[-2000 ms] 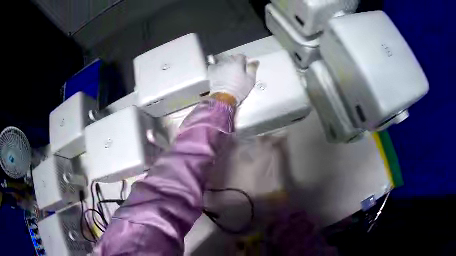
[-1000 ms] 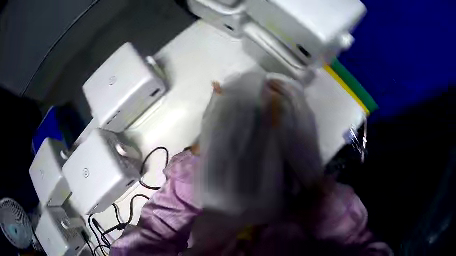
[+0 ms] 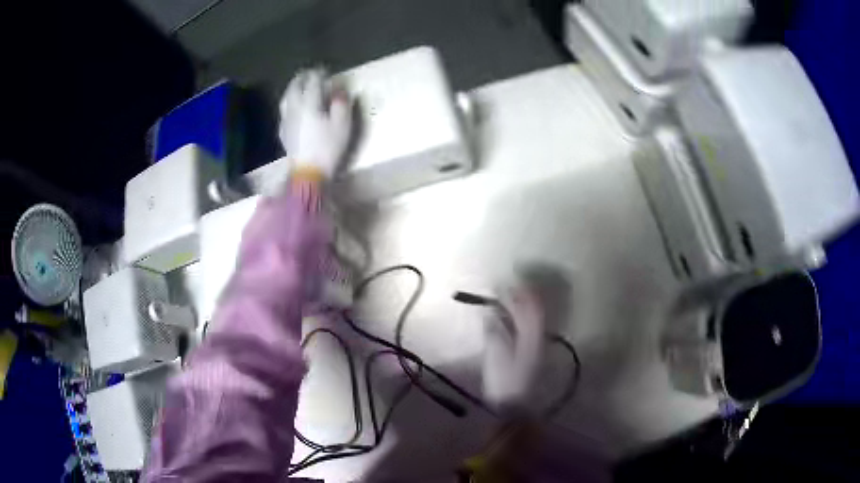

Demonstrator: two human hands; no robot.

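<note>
A white projector (image 3: pixel 405 132) stands at the back of the bench. My left hand (image 3: pixel 316 127), in a white glove, is at its left edge; blur hides whether the fingers grip it. My right hand (image 3: pixel 517 344) is strongly blurred, low over the bench among black cords. A black cord (image 3: pixel 415 357) lies in loops to its left, and a black plug end (image 3: pixel 471 298) lies just above it. I cannot tell whether my right hand holds a cord. A projector with a black rounded-square face (image 3: pixel 771 335) is at the bench's right end.
White projectors (image 3: pixel 787 141) are stacked at the right. More projectors (image 3: pixel 132 316) stand at the left, one partly behind my left sleeve. A fan (image 3: pixel 47 255) is at the far left, above a blue-lit socket row (image 3: pixel 80 415). A blue board (image 3: pixel 193 127) is behind.
The blurred pale unit between my hands has left the middle; a black-faced unit now shows at the right end. My left hand has moved to the back projector. My right hand is over the cords.
</note>
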